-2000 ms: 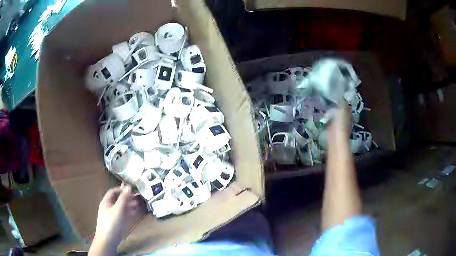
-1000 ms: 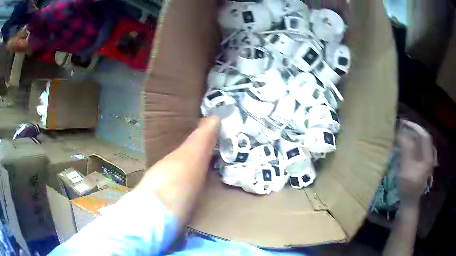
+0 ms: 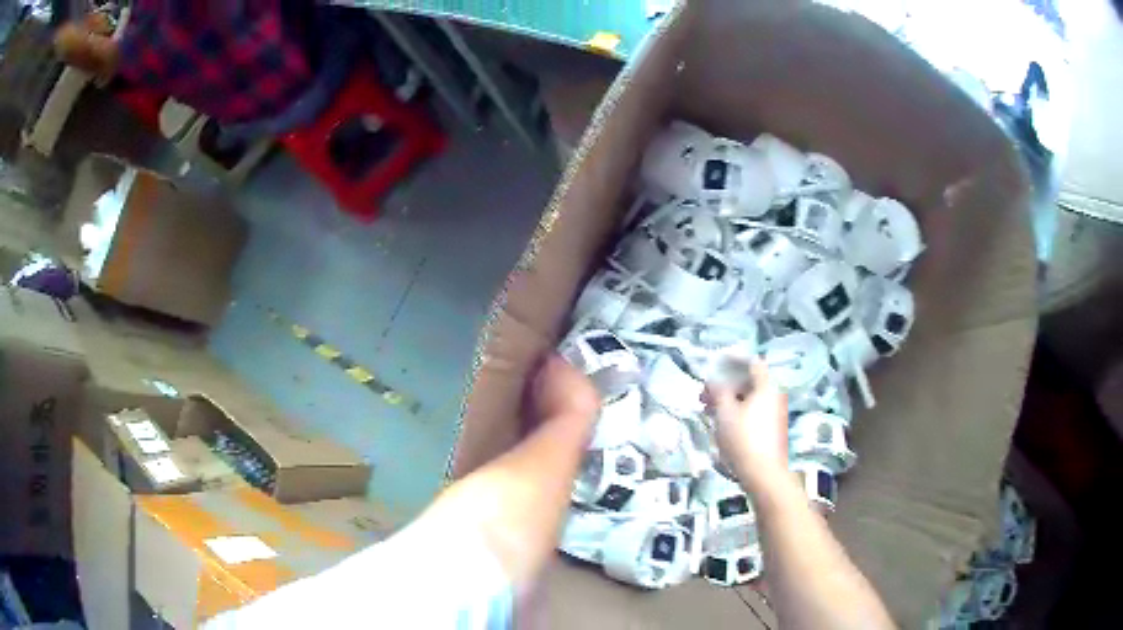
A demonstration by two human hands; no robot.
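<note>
A large open cardboard carton (image 3: 973,394) stands in front of me with a heap of white plastic housings (image 3: 823,295) loose inside, many with a black square panel. My left hand (image 3: 564,400) is inside its left side, beside the heap; its fingers are blurred and partly hidden, so I cannot tell if it holds anything. My right hand (image 3: 749,412) is over the middle of the heap, its curled fingertips against a white part; I cannot tell whether it grips it.
A second, darker carton's similar housings (image 3: 991,578) show at the lower right. At the left are a red stool (image 3: 363,142), a person's checked sleeve (image 3: 216,55), floor tape (image 3: 345,363) and several cartons, one with orange tape (image 3: 203,523). A green bench (image 3: 530,15) is at the top.
My right hand has moved from the second carton at the right into the large carton. My left hand is still at the heap's left side. The view has turned, showing more floor and the stool.
</note>
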